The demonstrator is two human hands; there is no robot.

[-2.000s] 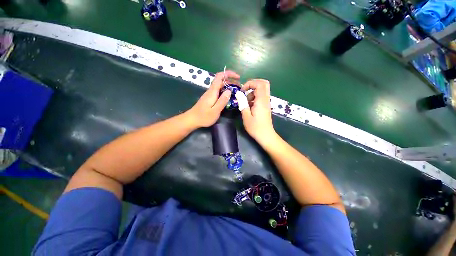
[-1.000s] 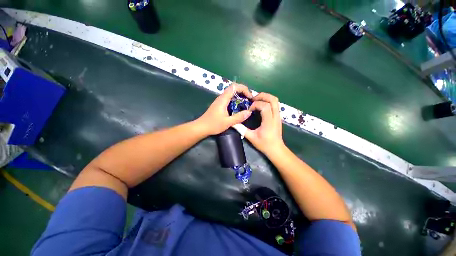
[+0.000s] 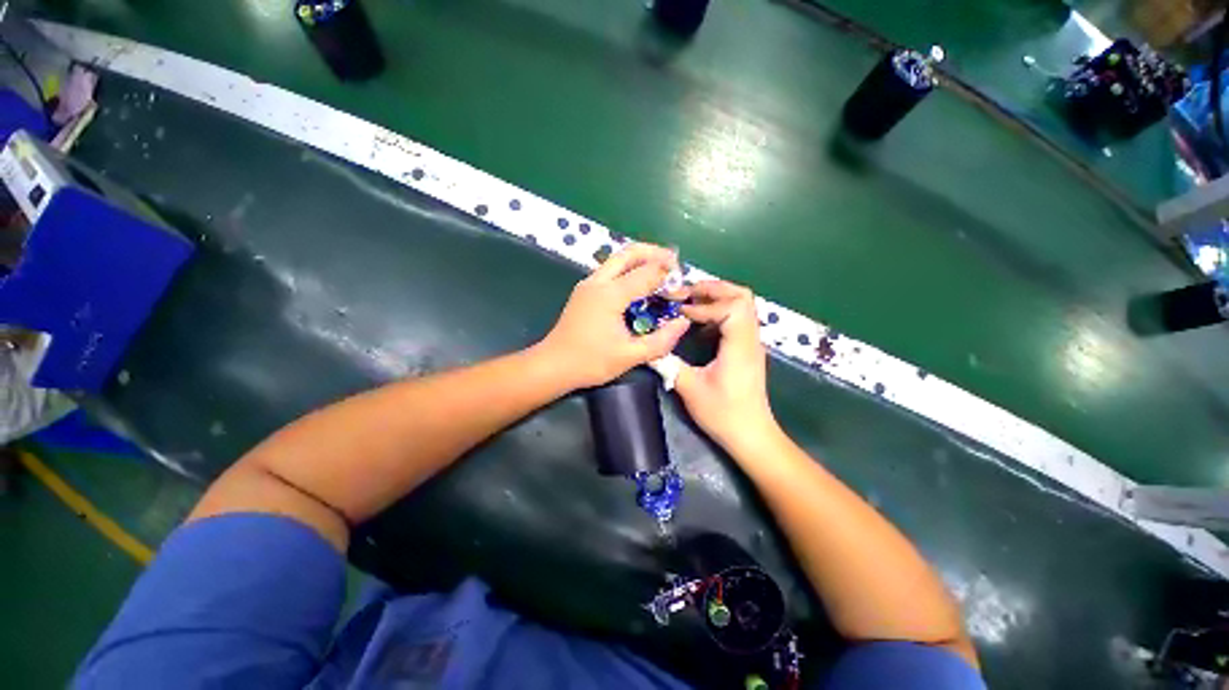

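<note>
My left hand [image 3: 603,324] and my right hand [image 3: 728,364] meet over the bench near the white rail. Between them they hold a unit with a blue circuit board [image 3: 650,316] at its open end; the fingers hide most of its black body. A white covering is on my right thumb. Just below my hands a black cylindrical housing [image 3: 629,427] lies on the bench with a blue board [image 3: 659,495] sticking out of its near end. Closer to my body lies a round black part [image 3: 745,608] with a green dot and red wires.
A white spotted rail [image 3: 539,223] separates the dark bench [image 3: 337,297] from the green belt [image 3: 566,121]. Black housings [image 3: 890,95] stand or lie on the belt. A blue box [image 3: 101,283] is at left. Wired parts [image 3: 1193,661] lie at the far right.
The view has shifted, so the bench items sit lower in the picture. My fingers have changed position around the held unit's open end. The housings on the belt have moved left.
</note>
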